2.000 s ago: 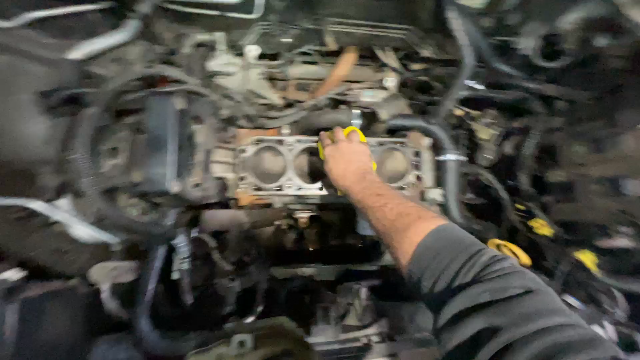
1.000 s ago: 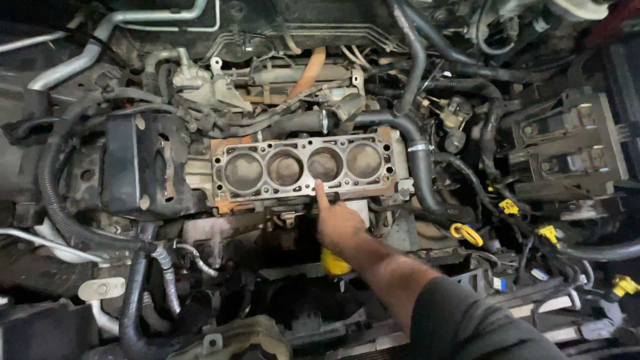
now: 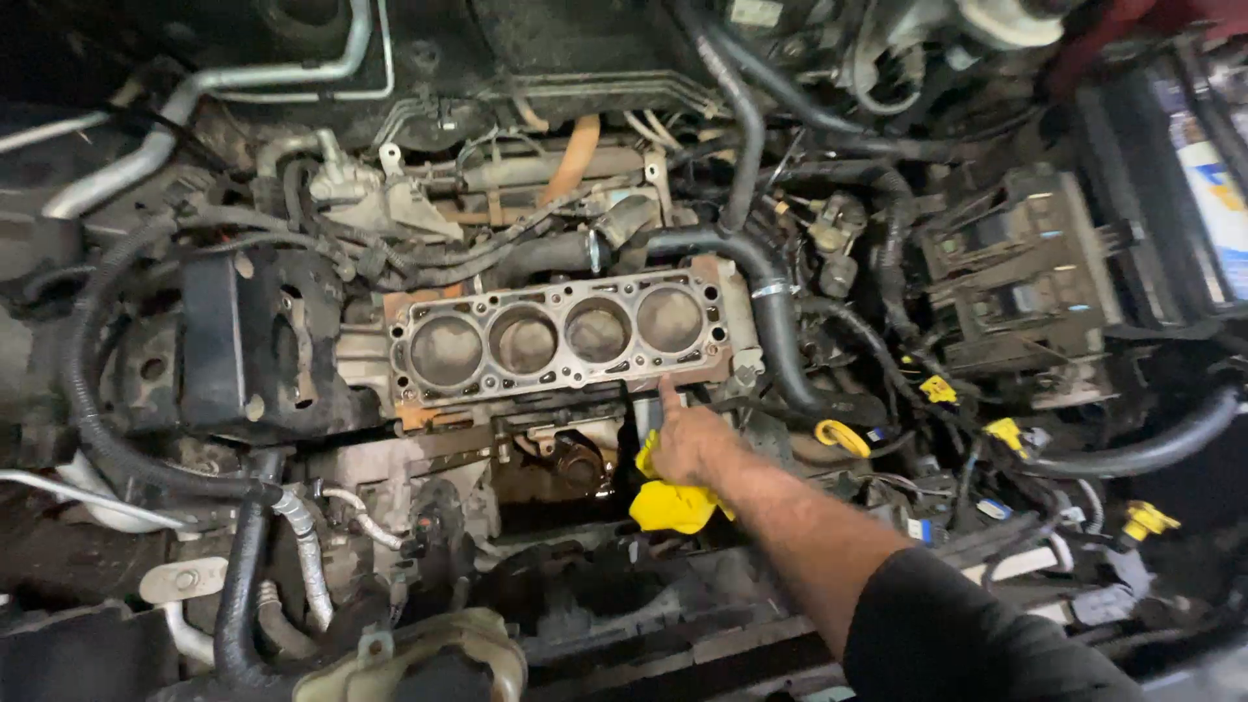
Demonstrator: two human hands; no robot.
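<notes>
My right hand (image 3: pixel 694 444) reaches in from the lower right, its index finger extended to the front edge of the engine block's deck, below the rightmost cylinder bore. A yellow cloth (image 3: pixel 673 505) is gripped under the other fingers and hangs beneath the palm. The bare engine block (image 3: pixel 577 375) lies across the middle of the bay, its several round bores exposed from above. Below the block, a dark opening shows a wet, oily round metal part (image 3: pixel 577 462). My left hand is not in view.
A black radiator hose (image 3: pixel 775 331) curves around the block's right end. A black mount cover (image 3: pixel 222 341) stands at the left. Yellow connectors (image 3: pixel 938 389) and a yellow dipstick ring (image 3: pixel 842 439) lie among the wiring at right. A coolant reservoir neck (image 3: pixel 439 653) is at the bottom.
My right hand, two seconds ago over the bores with something yellow, has come down to the block's front edge. Since one second ago, its fingertip has moved right along that edge.
</notes>
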